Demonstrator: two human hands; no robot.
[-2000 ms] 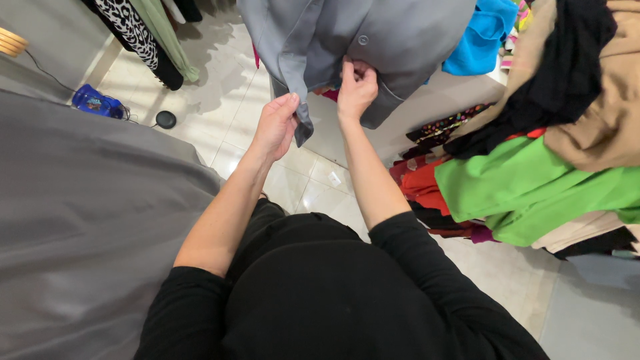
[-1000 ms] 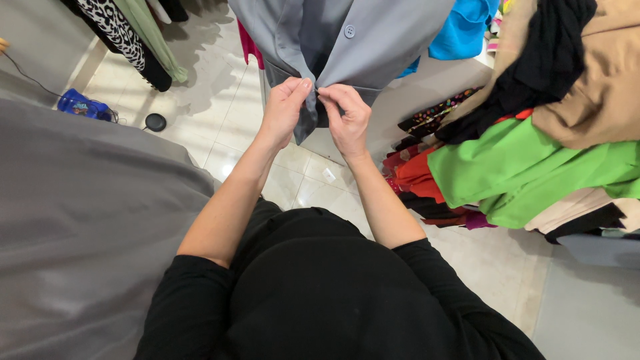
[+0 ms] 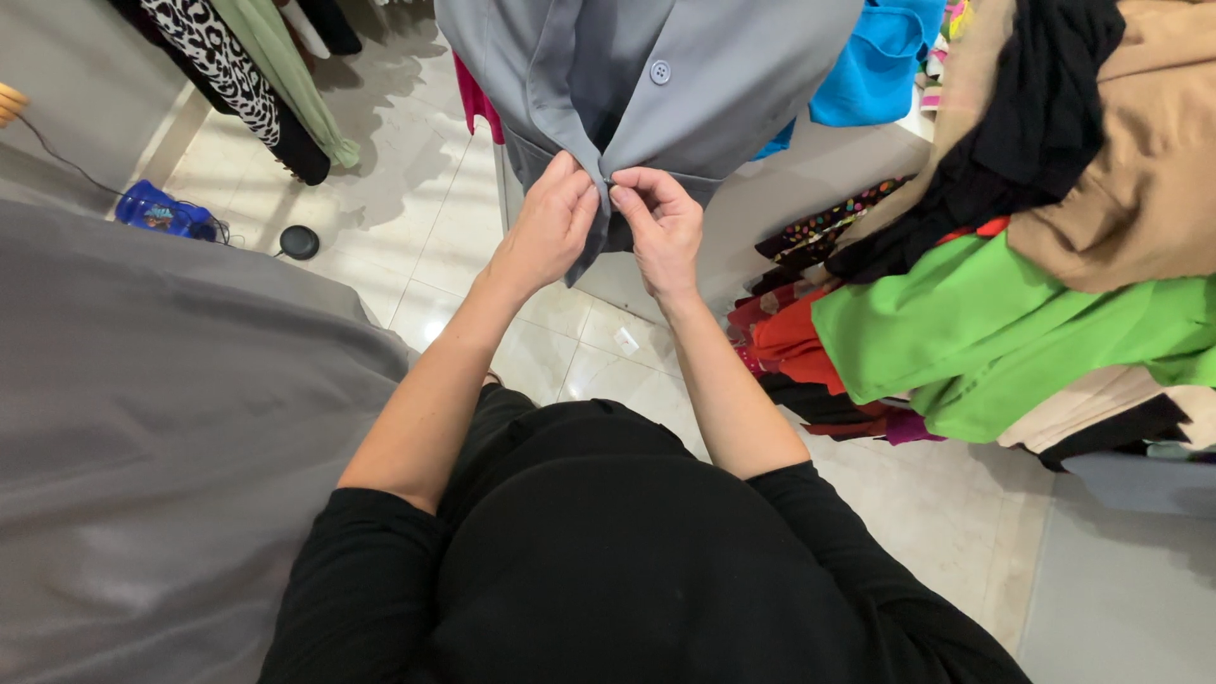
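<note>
A grey buttoned jacket (image 3: 741, 71) hangs at the top centre, its front edges meeting low down. My left hand (image 3: 554, 220) pinches one front edge of it between thumb and fingers. Close beside it, my right hand (image 3: 662, 226) grips the other edge at a small dark spot, which looks like a button, with thumb and forefinger. Higher on the jacket a grey button (image 3: 660, 72) shows, not touched by either hand. The fingertips hide part of the edge where the two sides meet.
Green cloth (image 3: 1007, 332), brown cloth (image 3: 1130, 142) and other garments are heaped at the right. Blue cloth (image 3: 869, 71) lies behind the jacket. Grey fabric (image 3: 171, 446) fills the left. A blue object (image 3: 163, 211) and a black disc (image 3: 299, 242) lie on the tiled floor (image 3: 446, 275).
Two seconds ago my hands were apart on the jacket's lower front; they have come together at its front edges. Since one second ago they have stayed close together there.
</note>
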